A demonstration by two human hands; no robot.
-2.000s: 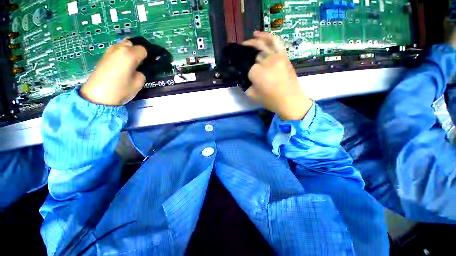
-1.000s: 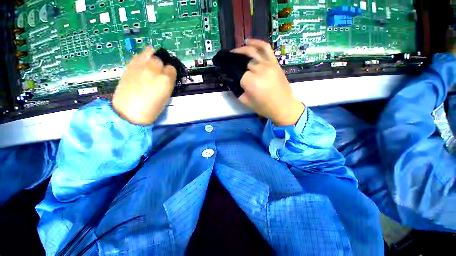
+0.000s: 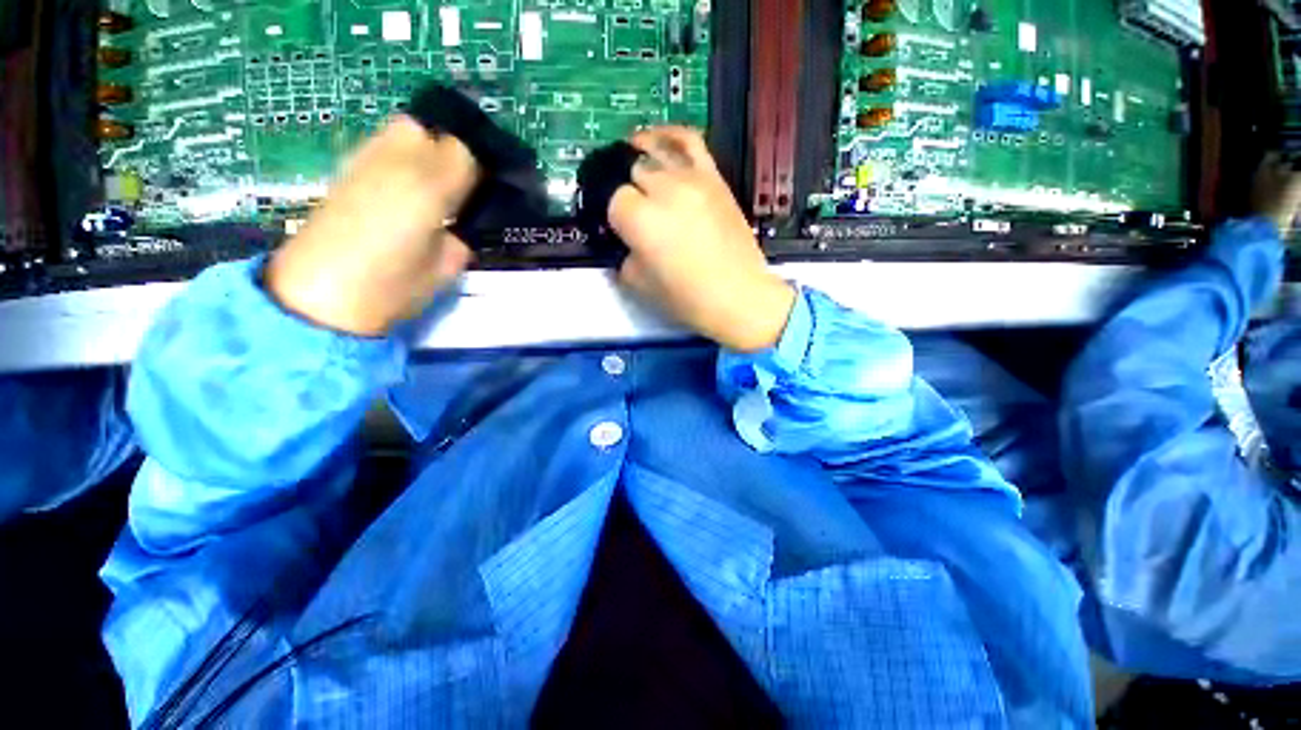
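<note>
A green printed circuit board lies in a black pallet in front of me. My left hand, blurred, with black coverings on its fingers, is over the board's front part. My right hand, its fingers also covered in black, is at the board's front right edge, over the pallet rim. The fingertips of both hands are hidden by the dark coverings, so I cannot tell whether either holds a part.
A second green board lies to the right, with a group of blue box components and a heatsink. Dark red side bars separate the boards. A silver conveyor rail crosses at my waist. Another person's blue sleeve is at the right.
The boards appear shifted right in view. My left hand has moved slightly left and up from a second ago; my right hand has moved left. The blue part seen beside my left hand no longer shows.
</note>
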